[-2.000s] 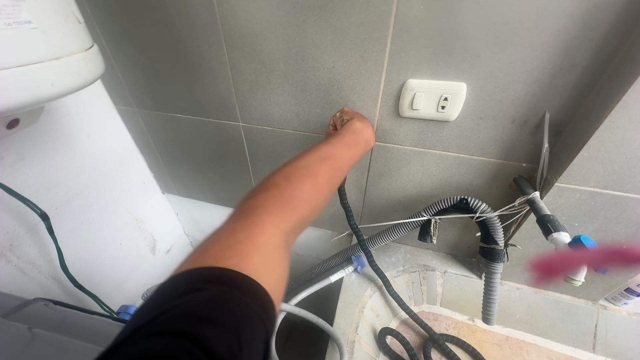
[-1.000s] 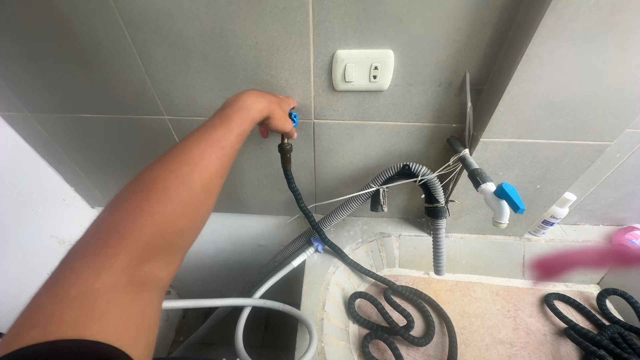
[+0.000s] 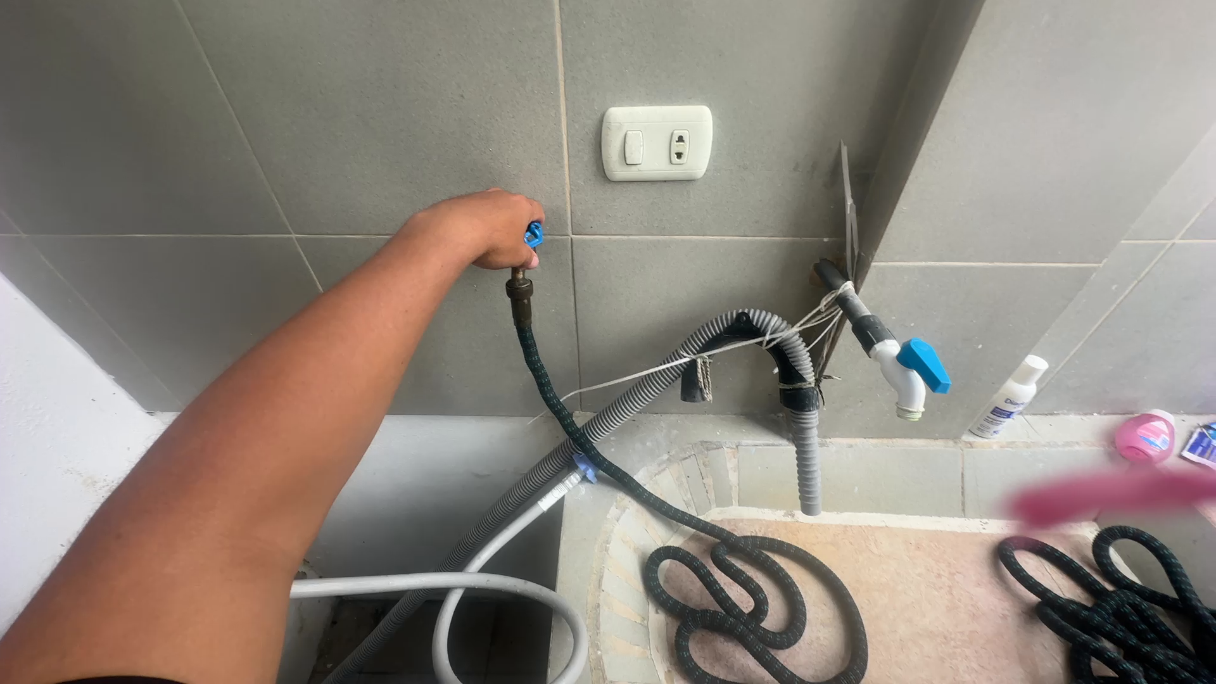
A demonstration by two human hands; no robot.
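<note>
My left hand point(image 3: 496, 228) reaches to the tiled wall, its fingers closed around the blue handle point(image 3: 534, 235) of a wall tap. Just under the hand, a brass-coloured hose connector point(image 3: 519, 296) joins the tap to a dark fabric-covered hose point(image 3: 543, 380). From there the hose runs down over the basin's edge and lies in loops on the basin floor. Most of the tap body is hidden by my hand. My right hand is out of view.
A grey corrugated drain hose point(image 3: 655, 385) arches into the tiled basin point(image 3: 855, 475). At right are a white tap point(image 3: 901, 378) with a blue lever, a white bottle point(image 3: 1009, 399), more coiled hose point(image 3: 1121, 608) and a blurred pink object point(image 3: 1111, 494). A switch and socket plate point(image 3: 656, 142) sits above.
The view has shifted to the right, showing more of the basin and the white tap. My left hand stays at the wall tap, whose blue handle shows from one second ago on.
</note>
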